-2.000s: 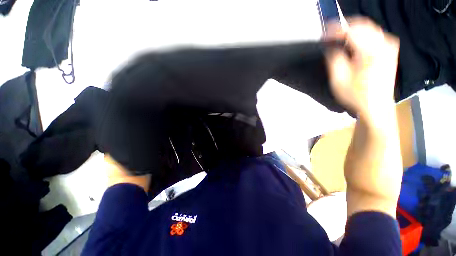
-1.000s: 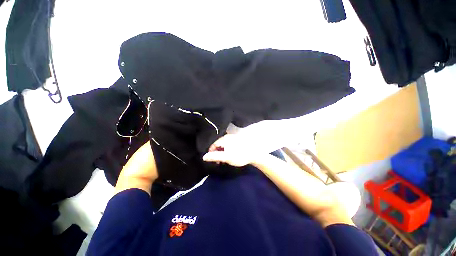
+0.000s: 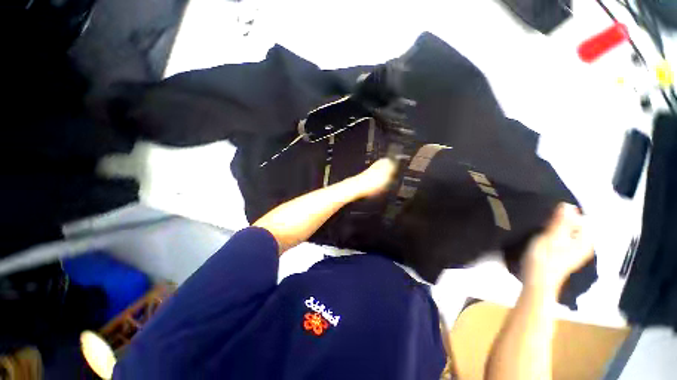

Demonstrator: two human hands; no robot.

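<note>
A black jacket (image 3: 453,96) with pale broken trim lines lies spread on the white table in front of me, its sleeves out to both sides. My left hand (image 3: 380,177) is at the front opening, on the middle of the jacket; its fingers are blurred and partly lost against the cloth. My right hand (image 3: 560,241) is at the right sleeve near its end, blurred, with its fingers curled against the cloth. Whether a small tool is in either hand cannot be seen.
Dark garments (image 3: 44,148) are piled at the left. More black cloth (image 3: 653,237) lies at the right edge, beside a black phone-like rectangle (image 3: 632,163). A red object (image 3: 603,42) lies at the far right. A cardboard box (image 3: 475,334) stands below the near edge.
The view has swung to the right. The jacket lies more spread out, with its front trim showing. My left hand has moved onto its middle, my right hand out to the right sleeve.
</note>
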